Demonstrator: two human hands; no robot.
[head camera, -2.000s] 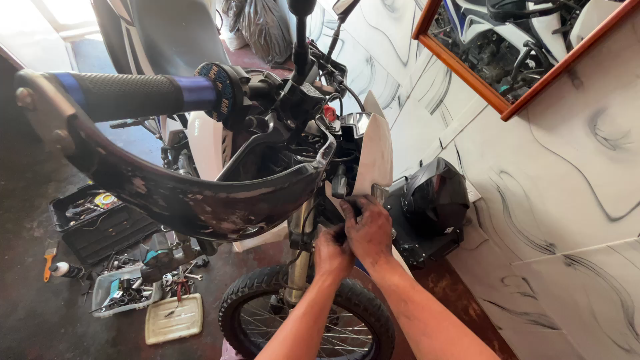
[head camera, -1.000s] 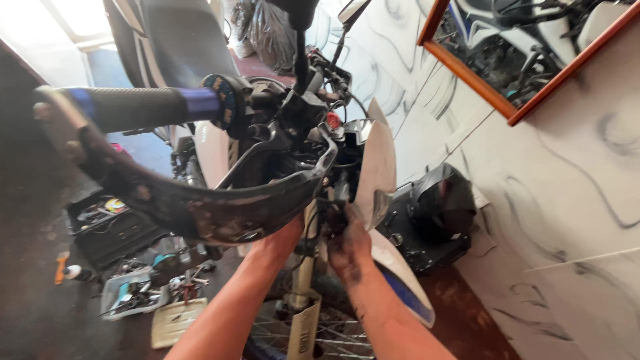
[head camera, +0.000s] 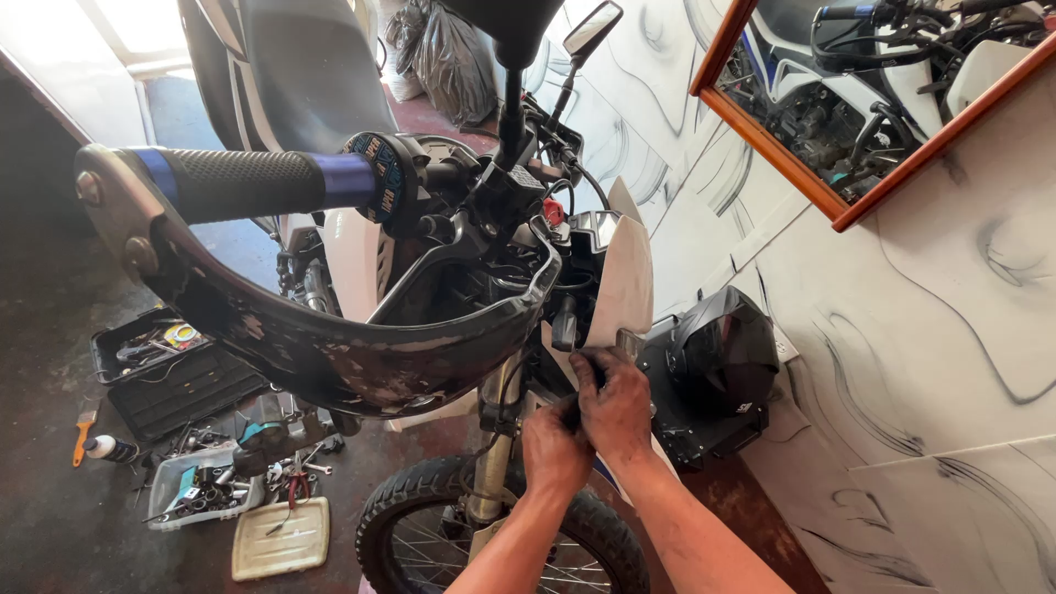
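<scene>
Both hands meet at the front of a motorcycle, beside its white headlight fairing (head camera: 624, 285). My left hand (head camera: 554, 450) is curled low against the right one; what its fingers grip is hidden. My right hand (head camera: 615, 404) has thumb and fingers bent together at the fairing's lower edge, under a small dark turn signal (head camera: 564, 324); whether a small part is between them cannot be seen. To their left are the fork leg (head camera: 495, 445) and the scuffed black handguard (head camera: 355, 355) below the handlebar grip (head camera: 247, 177). The front tyre (head camera: 396, 495) is underneath.
A black helmet (head camera: 726, 351) rests on a dark case (head camera: 701, 445) by the wall. On the floor at left lie an open black toolbox (head camera: 181, 388), a clear bin of sockets (head camera: 177, 487), its lid (head camera: 280, 540), a brush (head camera: 83, 433) and a bottle (head camera: 111, 449). A framed mirror (head camera: 775, 157) hangs at right.
My left hand, behind the handguard and fork a second ago, has come right and now touches my right hand. The right hand has risen to the fairing's lower edge.
</scene>
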